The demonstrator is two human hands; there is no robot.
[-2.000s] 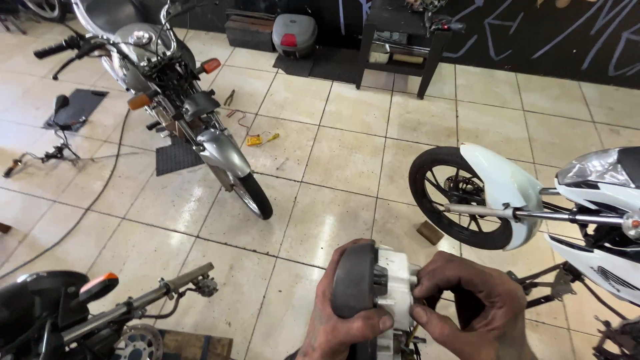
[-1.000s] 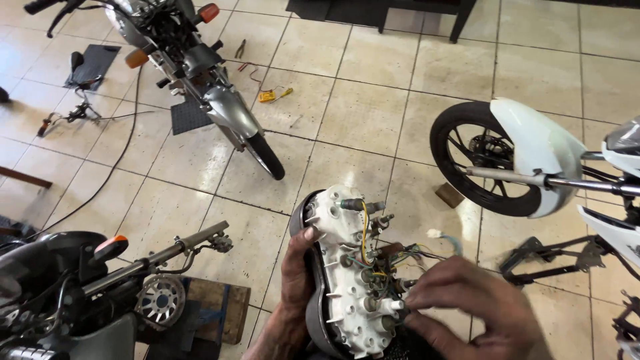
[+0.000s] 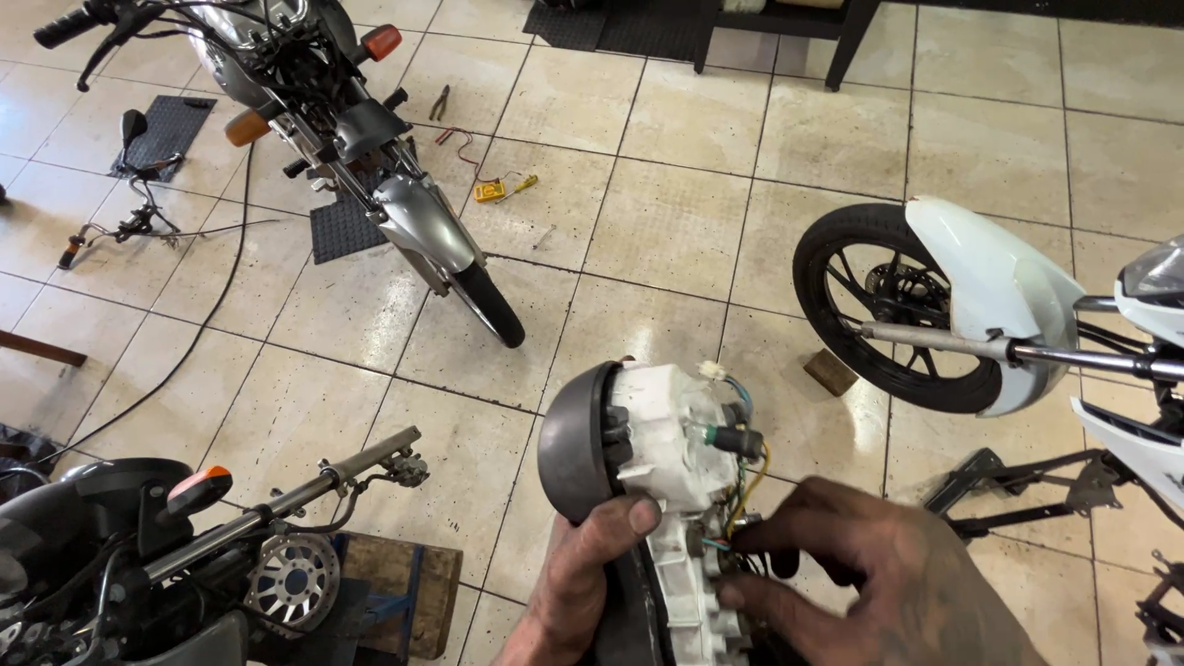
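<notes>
A motorcycle instrument cluster (image 3: 675, 444) with a black outer shell and a white plastic back is held up at the lower middle. My left hand (image 3: 592, 564) grips its shell from the left, thumb across the edge of the white housing. Bulb sockets and yellow, green and blue wires come out of the back, one with a white connector (image 3: 711, 371) at the top. My right hand (image 3: 860, 573) has its thumb and forefinger at the wires and sockets on the right side; what lies between the fingertips is hidden.
A grey motorcycle (image 3: 425, 222) stands upper left, near pliers (image 3: 440, 103) and a yellow multimeter (image 3: 489, 191) on the tiled floor. At right is a motorcycle with a white front fender (image 3: 990, 268). Lower left, a partly dismantled motorcycle (image 3: 102, 527) sits beside a wooden block (image 3: 398, 592).
The cluster has turned in my left hand, so its black shell shows more than one second ago. My right hand has moved from a lower socket to the wires along its side.
</notes>
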